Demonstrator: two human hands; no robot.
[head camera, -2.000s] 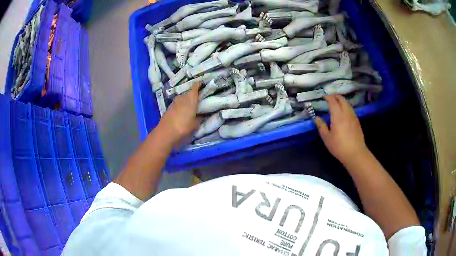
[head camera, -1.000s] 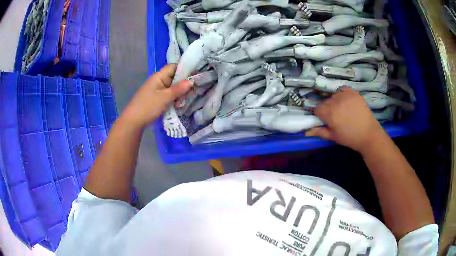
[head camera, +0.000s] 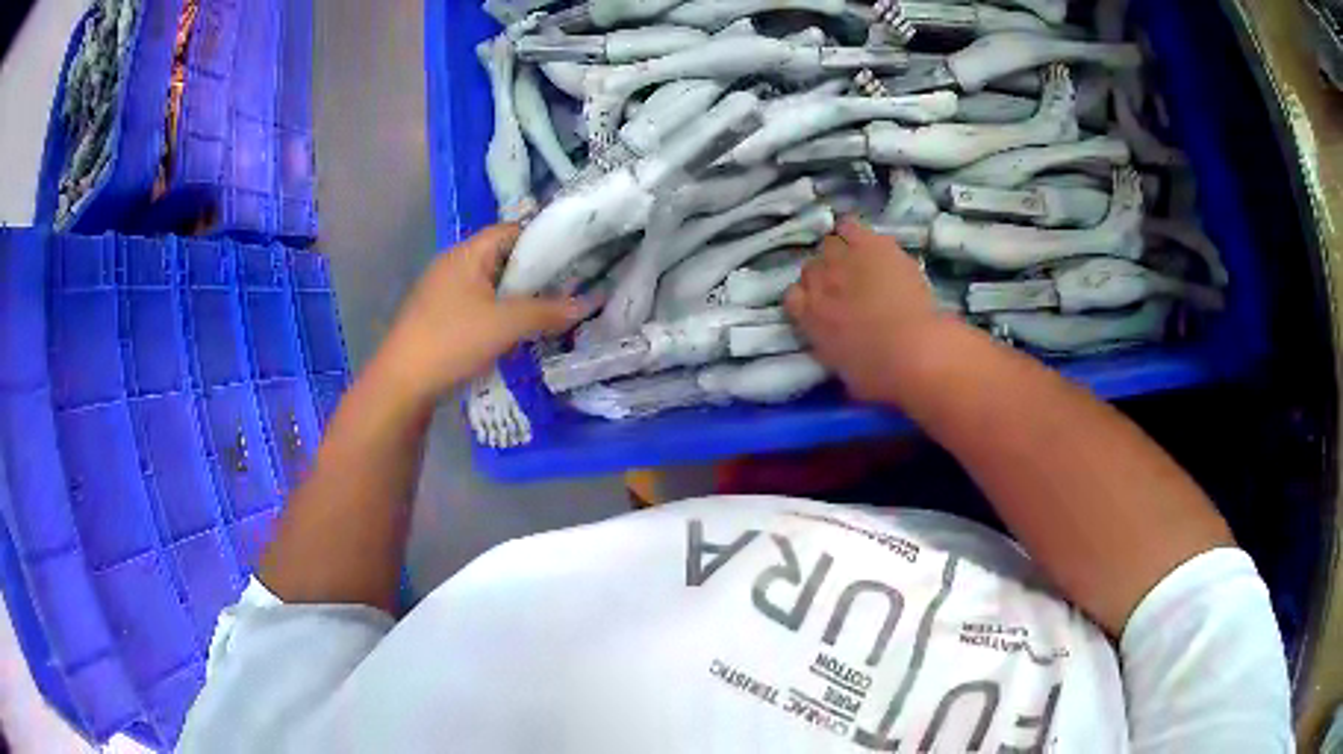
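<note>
My left hand (head camera: 479, 309) is closed around a grey-white moulded leg (head camera: 575, 236) over the left part of a large blue crate. The leg slants, with its foot (head camera: 498, 411) pointing down over the crate's near left corner and its narrow block end up to the right. My right hand (head camera: 862, 309) reaches into the heap of legs (head camera: 1016, 236) near the crate's front middle. Its fingers touch a leg there, but whether they grip it is hidden. The legs lie crosswise in several layers.
The blue crate (head camera: 884, 427) has a raised rim around the heap. Blue crates (head camera: 162, 398) stand at the left, and one behind them (head camera: 97, 111) holds more grey pieces. A grey floor strip (head camera: 368, 177) runs between. A brown bench edge (head camera: 1303, 118) curves along the right.
My left hand has taken hold of a leg and swung its foot toward me over the near rim. My right hand has moved left and deeper into the heap. The view has shifted.
</note>
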